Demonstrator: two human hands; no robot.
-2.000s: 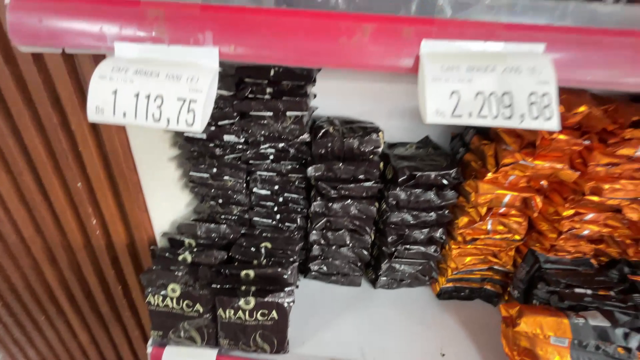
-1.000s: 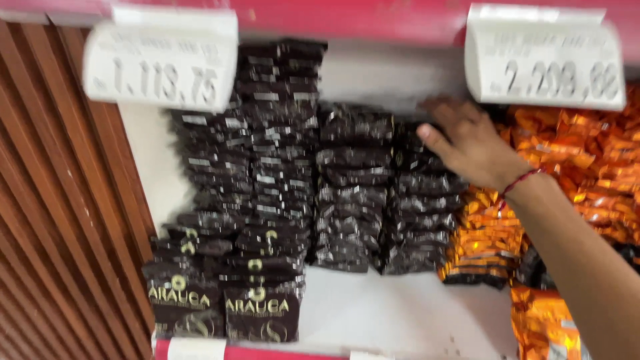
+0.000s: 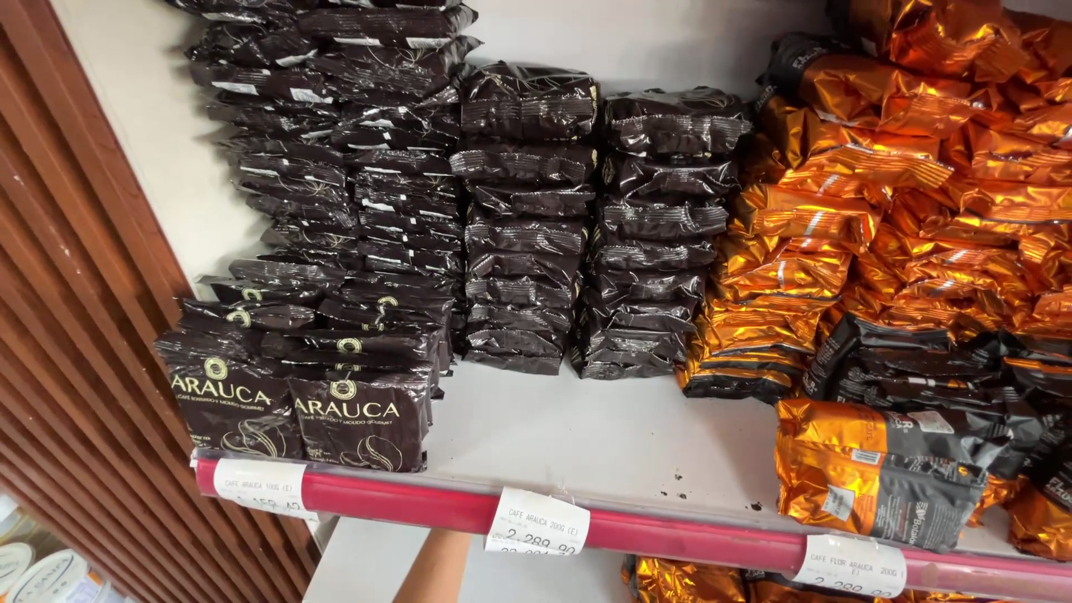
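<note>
A bare forearm (image 3: 435,568) rises from the bottom edge and passes behind the shelf's pink-red front strip (image 3: 435,509). Its hand is hidden, and I cannot tell for sure which arm it is. Neither my left hand nor my right hand shows. Above the strip, small dark coffee bags (image 3: 360,423) stand upright at the front left, with tall stacks of dark bags (image 3: 289,180) behind. Two shorter stacks of larger dark coffee bags (image 3: 523,251) (image 3: 657,230) lie to their right. Orange foil coffee bags (image 3: 921,209) are piled at the right; an orange and grey one (image 3: 875,473) lies at the front.
Brown wooden slats (image 3: 84,251) border the shelf at the left. Paper price tags (image 3: 536,521) hang on the strip. More orange bags (image 3: 682,582) are on a lower level at bottom right. White round tubs (image 3: 54,578) sit at the bottom left.
My right hand, which was at the top of the right dark stack one second ago, has left the view there. A forearm now shows below the shelf strip. The view has moved lower and nearer.
</note>
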